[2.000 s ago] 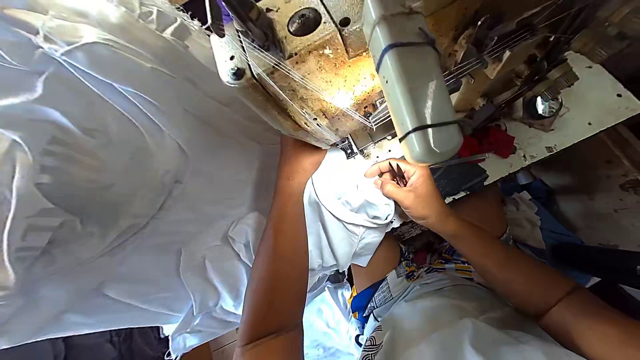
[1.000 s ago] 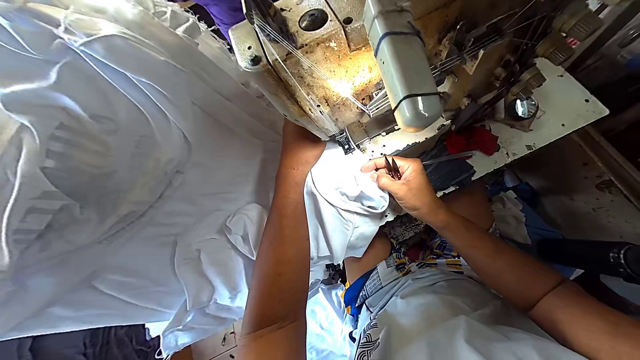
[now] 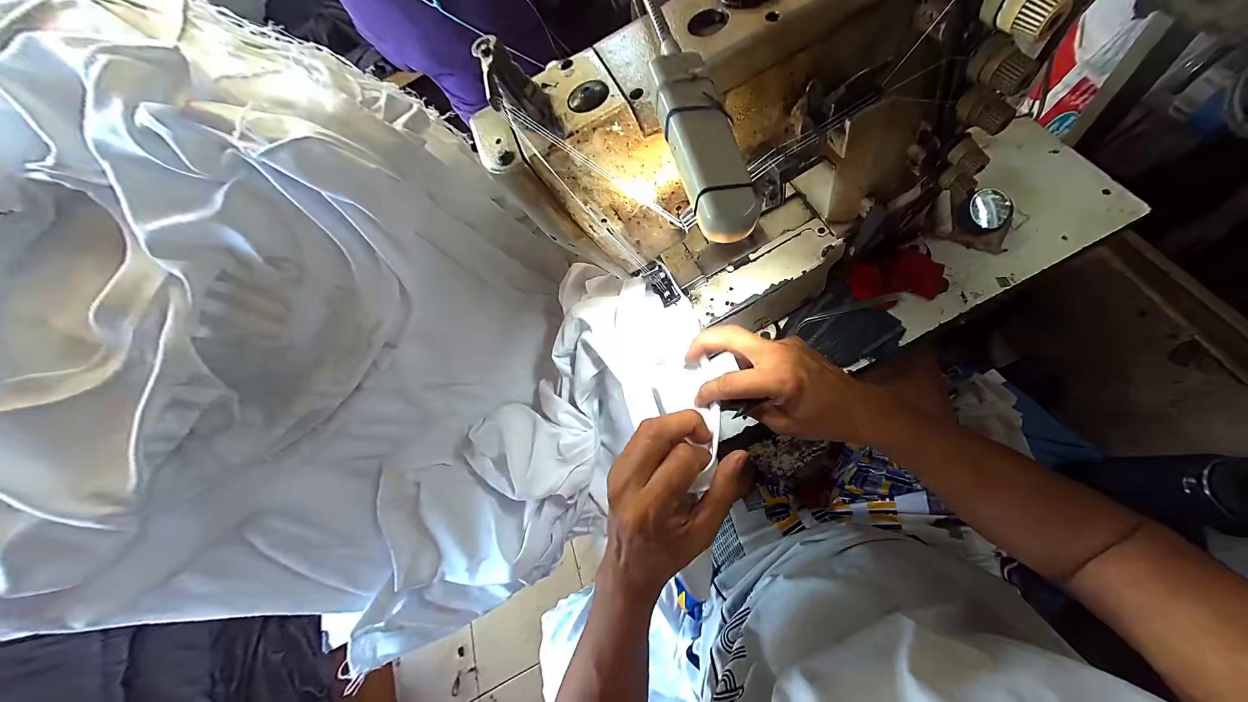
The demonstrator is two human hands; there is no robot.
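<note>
White fabric lies bunched under the bright lamp, its upper edge at the presser foot of an industrial sewing machine. My left hand pinches the fabric's near edge between bent fingers and thumb. Just up and right of it, my right hand grips the same edge with thumb and forefinger. A dark slim tool, partly hidden, sits in the right palm; its kind cannot be told. Several threads run down to the needle area.
A large heap of white cloth fills the left side. A grey lamp hangs over the machine bed. Red cloth, dark cloth and a small round shiny object are by the pale table. Thread tension knobs stand upper right.
My left hand has come back from beside the presser foot to the fabric's near edge. My right hand, earlier beside the fabric with the dark tool, now grips the edge.
</note>
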